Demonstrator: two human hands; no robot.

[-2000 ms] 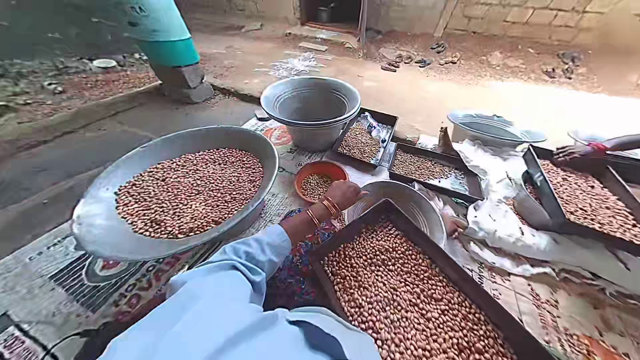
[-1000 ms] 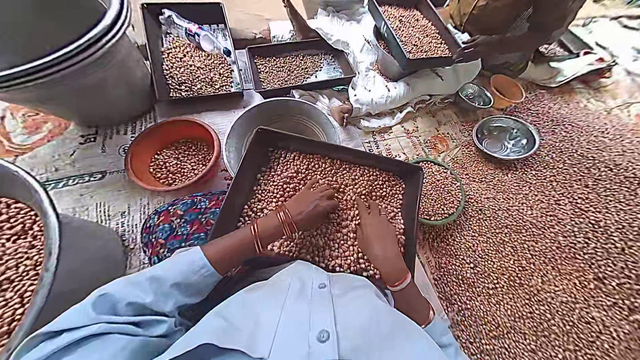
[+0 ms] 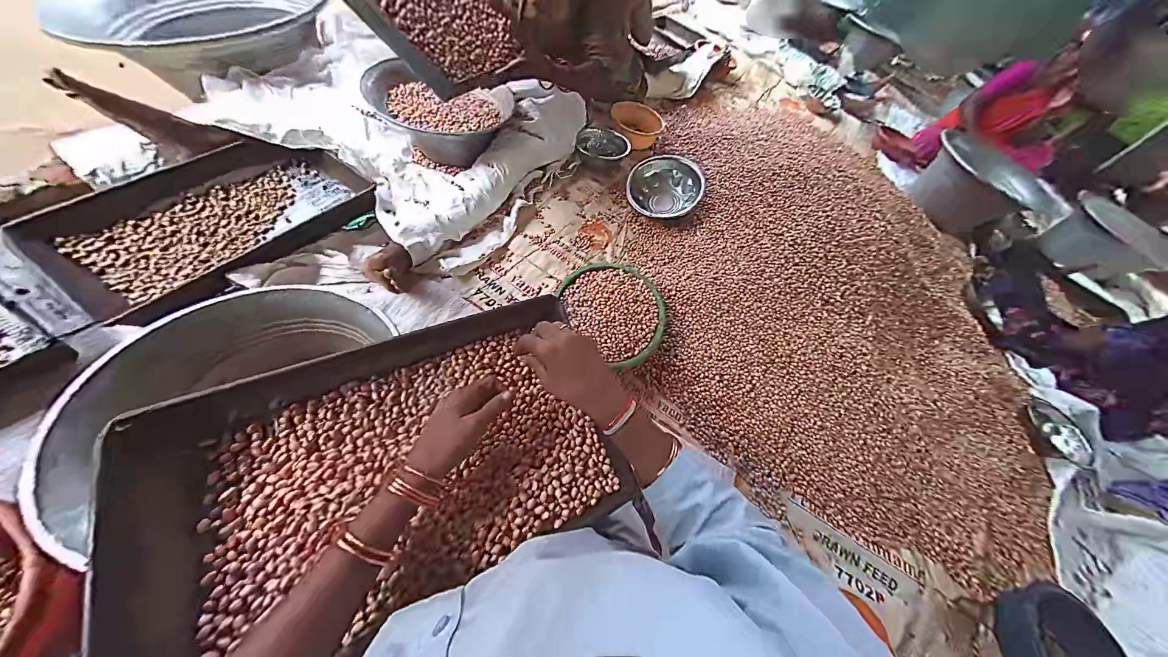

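A dark rectangular metal tray [image 3: 155, 511] full of reddish-brown nuts, which look like shelled peanuts [image 3: 319, 465], lies tilted before me. My left hand [image 3: 461, 424], with several bangles on its wrist, is over the nuts near the middle of the tray, fingers bent. Near the tray's far right corner is my right hand [image 3: 570, 365], its fingers curled down by the rim; a red-and-white bracelet circles the wrist. The fingertips of both hands are too unclear to tell if they pinch nuts. Just beyond my right hand stands a green-rimmed round container [image 3: 613, 315] of nuts.
A large metal basin [image 3: 210, 338] sits partly under the tray. Left of it are another tray [image 3: 182, 233] and an orange-red bowl [image 3: 36, 593]. A wide spread of nuts [image 3: 821, 319] covers the right side, beside steel bowls [image 3: 666, 187]. A foot [image 3: 391, 266] and other people [image 3: 1013, 109] are nearby.
My left hand was by the small orange-red bowl, then both hands were in the tray's nuts. Now my right hand is at the tray's far right corner. The view has swung strongly right.
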